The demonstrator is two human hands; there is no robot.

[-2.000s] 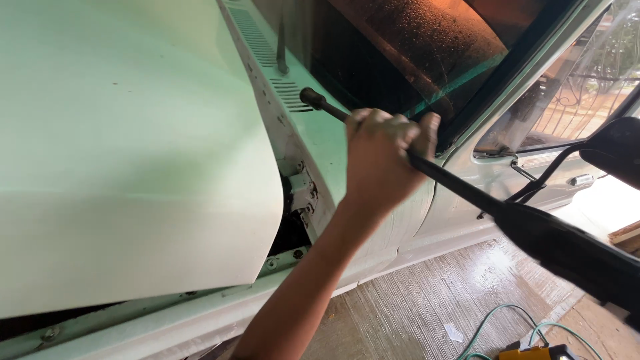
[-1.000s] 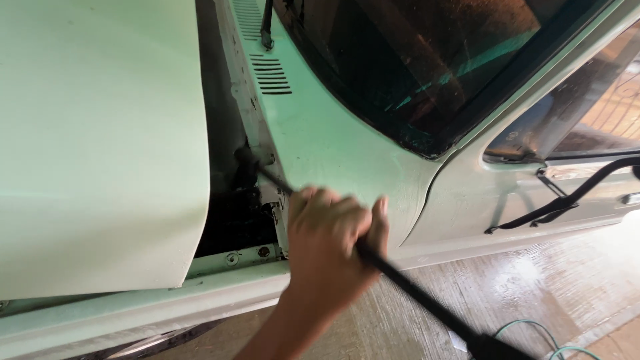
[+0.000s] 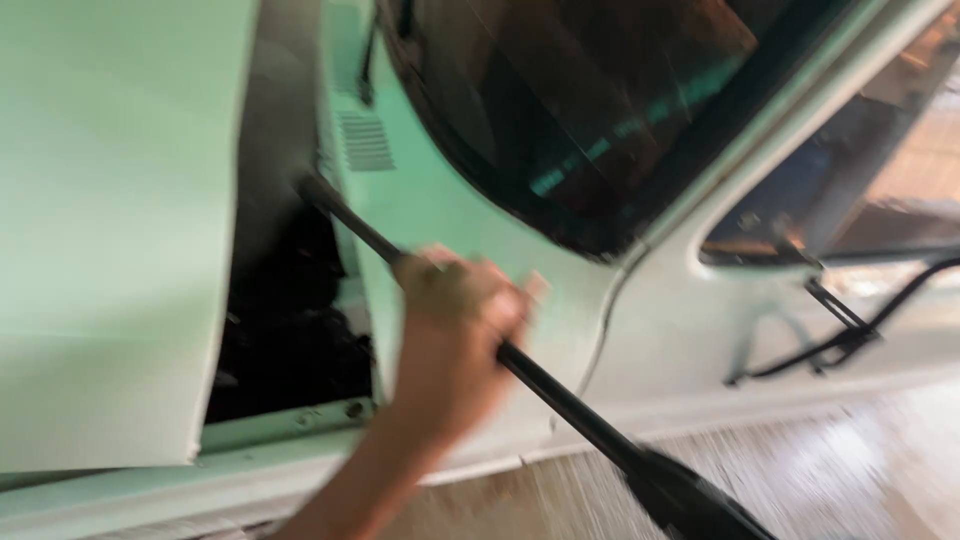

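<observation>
My left hand (image 3: 465, 322) is wrapped around the thin black tube of a pressure washer lance (image 3: 570, 401). The lance's dark nozzle end (image 3: 319, 191) points up and left, over the gap beside the car's cowl. Its thicker black body runs off the bottom right edge. My right hand is out of view. At the left lies the pale green car hood (image 3: 112, 225), its edge standing apart from the cowl (image 3: 420, 202). Through that gap the dark engine bay (image 3: 292, 337) shows, with grey haze in its upper part. Motion blurs the hand and nozzle.
The windshield (image 3: 600, 97) and a wiper arm (image 3: 367, 67) lie beyond the cowl vent (image 3: 365, 141). At the right, a black side mirror arm (image 3: 832, 349) juts from the car door. A wet-looking floor (image 3: 675, 480) runs along the car's side.
Two seconds ago the nozzle was over the cowl vent; now it is over the gap by the hood. That gap shows wider than at first. The view has shifted.
</observation>
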